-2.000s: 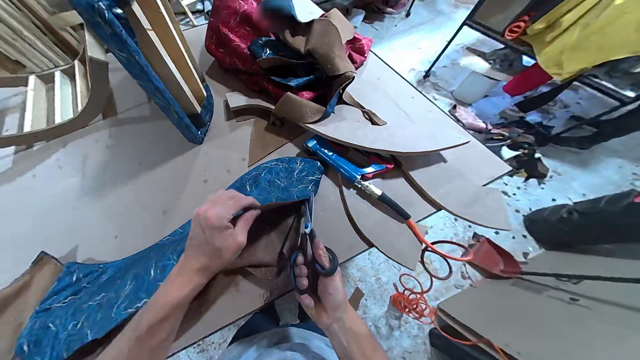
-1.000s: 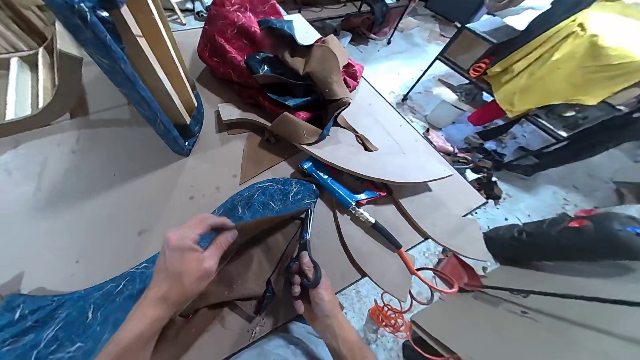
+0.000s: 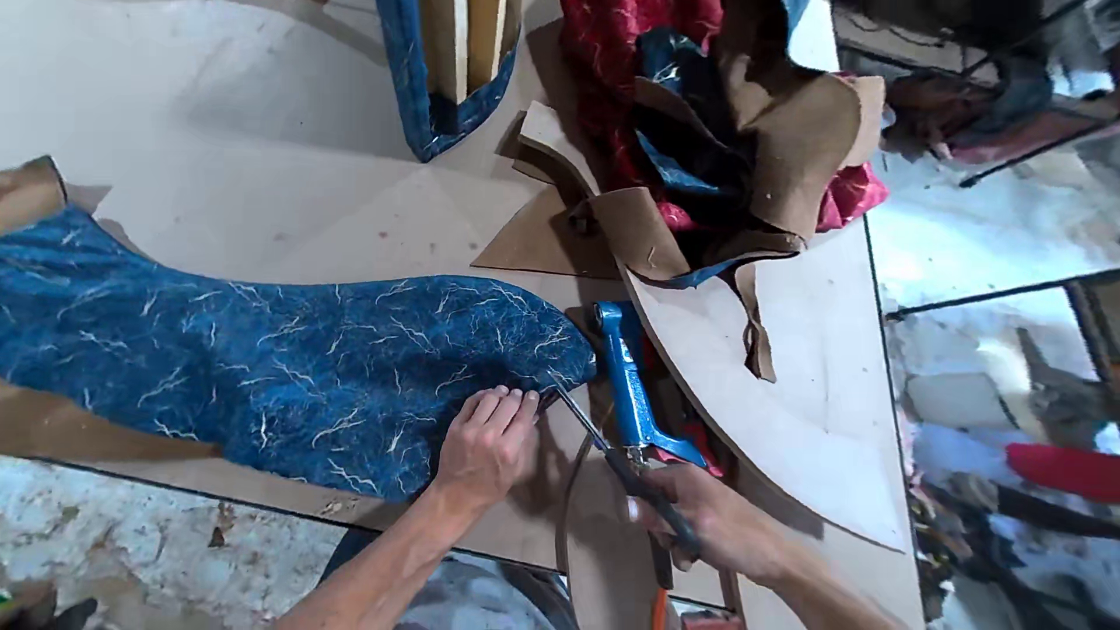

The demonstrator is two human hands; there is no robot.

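A blue patterned fabric piece (image 3: 297,350) with white streaks lies across the table, its rounded end towards the middle. My left hand (image 3: 490,442) grips the fabric's lower edge near that end. In my right hand (image 3: 691,507) are black-handled scissors (image 3: 604,442), their blades at the fabric's rounded end, just right of my left fingers. A blue air stapler (image 3: 628,385) lies beside the scissors, partly over a red part. The fabric's underside is hidden at the cut.
Red fabric (image 3: 591,96) and brown-backed scraps (image 3: 805,131) are heaped at the back. A blue-covered wooden frame (image 3: 416,105) stands behind. A curved pale board (image 3: 770,376) lies at right. The table edge (image 3: 888,385) runs down the right, with a littered floor beyond.
The fabric's rounded end, folded up with its brown underside showing before, now lies blue side up. My left hand has moved close to the scissor blades. The view has shifted and turned.
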